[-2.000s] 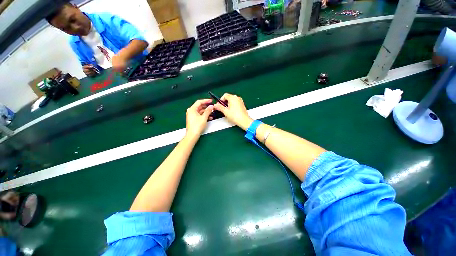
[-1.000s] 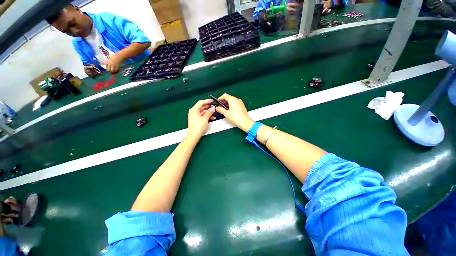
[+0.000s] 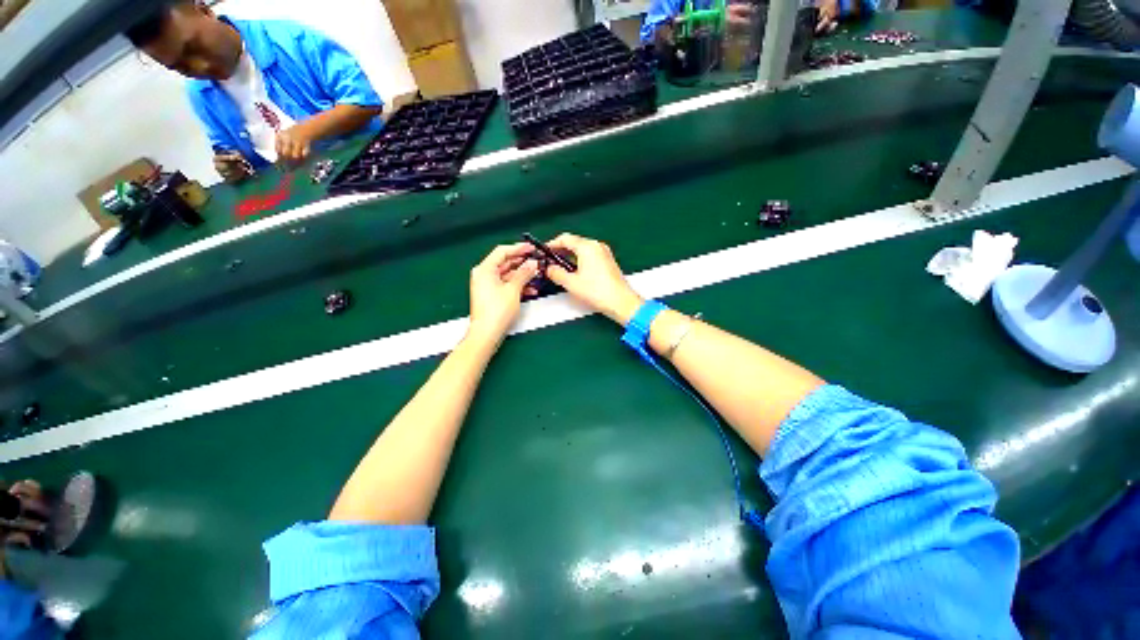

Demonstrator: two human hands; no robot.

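Note:
My left hand (image 3: 499,290) and my right hand (image 3: 593,274) meet above the white dividing strip (image 3: 700,271). My left fingers are closed on a small dark unit (image 3: 540,283), mostly hidden between the hands. My right hand grips a thin black pen-like tool (image 3: 546,250) that slants over the unit; whether its tip touches cannot be told. A blue wrist strap (image 3: 643,325) with a thin cord is on my right wrist.
Small dark units sit on the green belt (image 3: 650,206), at left (image 3: 336,301) and right (image 3: 774,214). Slanted metal post (image 3: 994,113), white tissue (image 3: 974,265) and fan base (image 3: 1053,318) are at right. Black trays (image 3: 579,83) and a person (image 3: 269,88) are across the line.
The units on the belt have moved left, and another dark unit has appeared beside the metal post. My hands stay almost in place, with the black tool turned slightly.

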